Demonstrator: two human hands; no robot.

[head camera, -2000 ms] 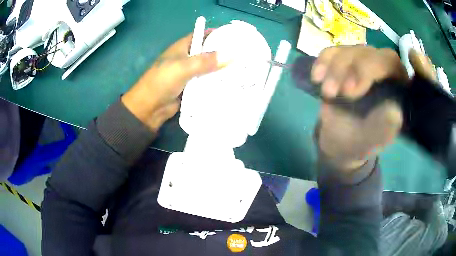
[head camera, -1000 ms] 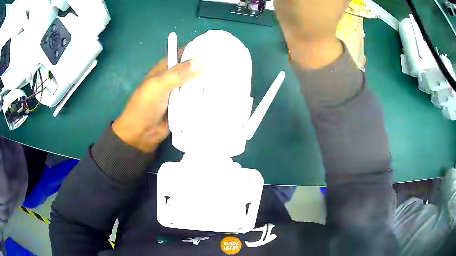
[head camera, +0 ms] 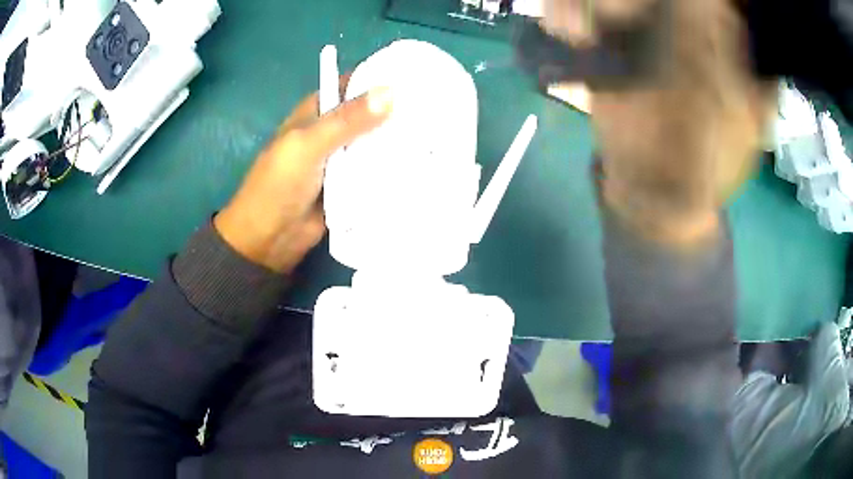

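A white camera body (head camera: pixel 407 178) lies back-up over the bench's near edge, its white mounting bracket (head camera: pixel 412 351) hanging below the edge near my lap. My left hand (head camera: pixel 290 178) grips the body's left side, thumb on its back. The left antenna (head camera: pixel 329 79) stands upright; the right antenna (head camera: pixel 505 178) slants outward. My right hand (head camera: pixel 678 122) is blurred at the upper right, closed around a dark electric screwdriver (head camera: pixel 580 58), its tip hidden or too blurred to see. The screwdriver is apart from the body. Screws on the overexposed back cannot be made out.
Unfinished white cameras (head camera: pixel 150 79) with hanging wires lie at the left on the green bench (head camera: pixel 234 56). A dark tray (head camera: pixel 421 13) is at the far edge. More white units (head camera: pixel 814 159) lie at the right. A person's grey-clothed leg (head camera: pixel 795 402) shows at lower right.
My right hand has come back from the far side of the bench, now with the screwdriver in view. The camera body has shifted slightly right and away from me, still in my left hand.
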